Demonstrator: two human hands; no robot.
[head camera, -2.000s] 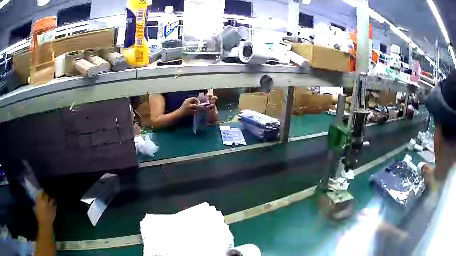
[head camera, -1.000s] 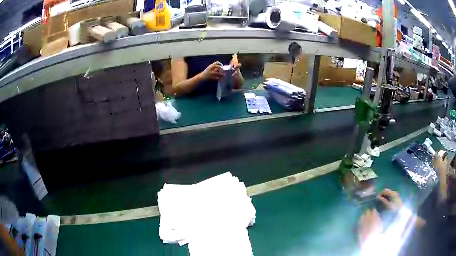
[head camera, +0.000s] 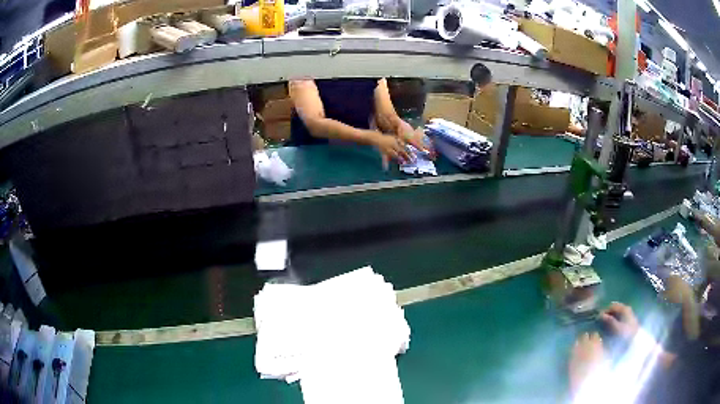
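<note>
Neither of my hands is in view. A stack of white sheets (head camera: 335, 331) lies at the bottom centre on the near bench, its top sheets unevenly fanned. White-blue packages (head camera: 51, 364) with dark pieces on them stand in a row at the lower left, cut off by the edge. One white package (head camera: 28, 271) lies on the belt at far left. A small white piece (head camera: 271, 255) lies on the dark belt behind the stack; a blurred shape extends from it and its kind is unclear.
A green press (head camera: 583, 177) stands at right, with a neighbour's hands (head camera: 604, 339) by its base. Clear-bagged parts (head camera: 667, 256) lie beyond. Across the belt (head camera: 410, 229), another person's hands (head camera: 399, 148) touch a blue-white pack beside a pile. A shelf (head camera: 355, 59) spans above.
The hand seen at the left earlier is out of view. The small white piece has appeared on the belt. The opposite person's hands have lowered to the bench. The view tilted down and turned left.
</note>
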